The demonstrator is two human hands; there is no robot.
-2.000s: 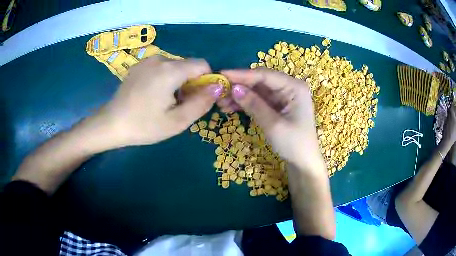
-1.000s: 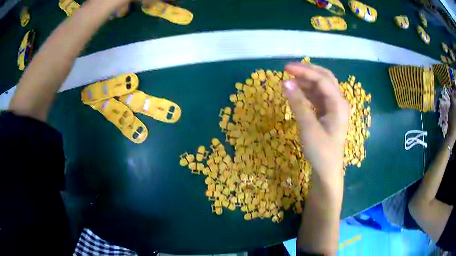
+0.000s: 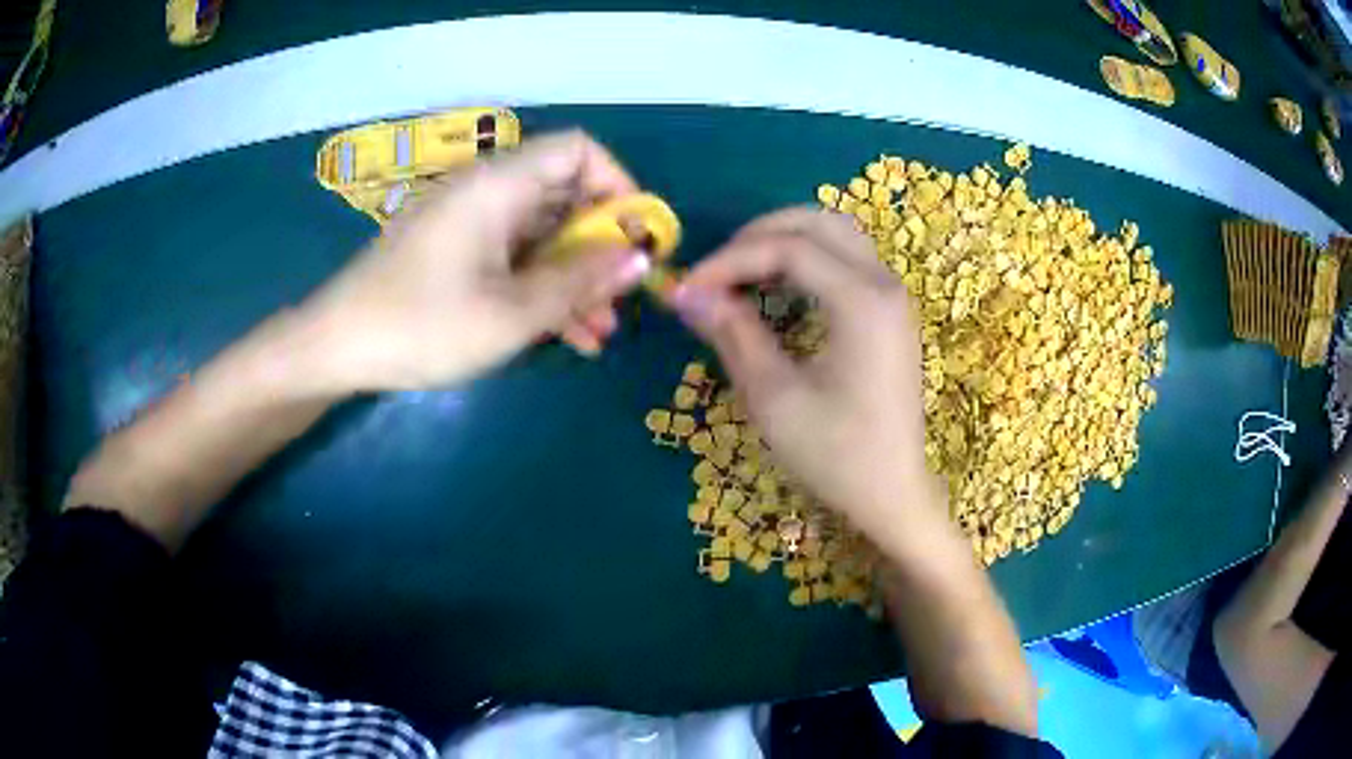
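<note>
My left hand (image 3: 460, 274) grips a yellow front shell (image 3: 611, 226) above the green surface, its rounded end pointing toward my right hand. My right hand (image 3: 830, 363) is pinched at that end; a small blurred yellow piece, probably a port plug, shows between its fingertips and touches or nearly touches the shell. The large loose pile of yellow port plugs (image 3: 1023, 356) lies beside and partly behind my right hand. More front shells (image 3: 423, 146) lie overlapped behind my left hand, which partly hides them.
A pale strip (image 3: 712, 60) curves across the far side, with yellow units (image 3: 1211, 67) beyond it. At the right are stacked covers (image 3: 1268, 285), a white cord loop (image 3: 1263, 438) and another person's arm (image 3: 1283, 571). The work surface edge (image 3: 1171, 596) curves along the near side.
My left hand has come back from the far belt and now holds a front shell. My right hand has moved from over the pile to the shell's end. The view has shifted.
</note>
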